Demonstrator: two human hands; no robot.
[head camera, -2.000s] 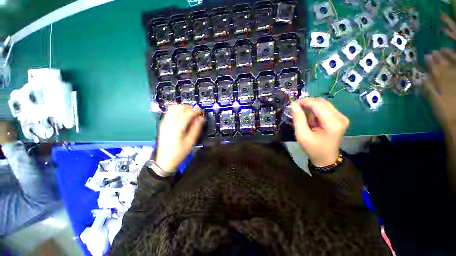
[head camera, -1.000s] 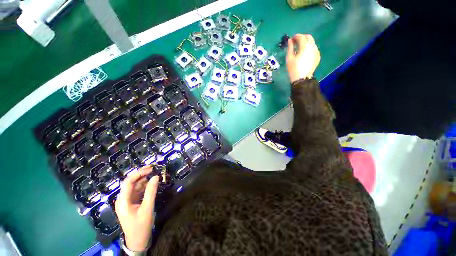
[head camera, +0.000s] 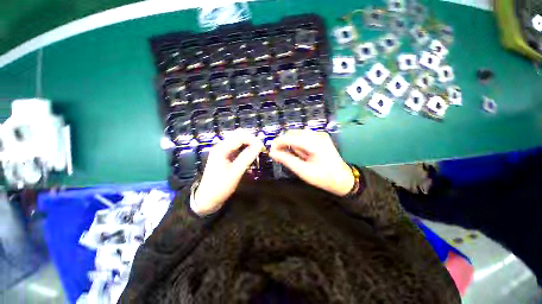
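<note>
A large black blister tray (head camera: 156, 59) lies on the green bench, its pockets holding dark camera modules (head camera: 287, 77). My left hand (head camera: 223, 169) and my right hand (head camera: 318, 160) meet over the tray's near row. The fingertips of both hands pinch a small part (head camera: 263, 151) between them, with a thin yellowish piece showing. The part is tiny and blurred, and the fingers hide most of it; it looks like a small wired module.
Small white square boards with dark round centres (head camera: 378, 73) lie loose right of the tray. Two small parts (head camera: 488, 105) lie farther right, near a yellow bin (head camera: 510, 29). White camera housings (head camera: 35, 142) stand at left. A blue bin (head camera: 62, 237) holds more housings (head camera: 122, 228) below the bench edge.
The view has swung back left. My right hand has come from beyond the loose boards to meet my left hand over the near row. Two small parts now lie right of the boards.
</note>
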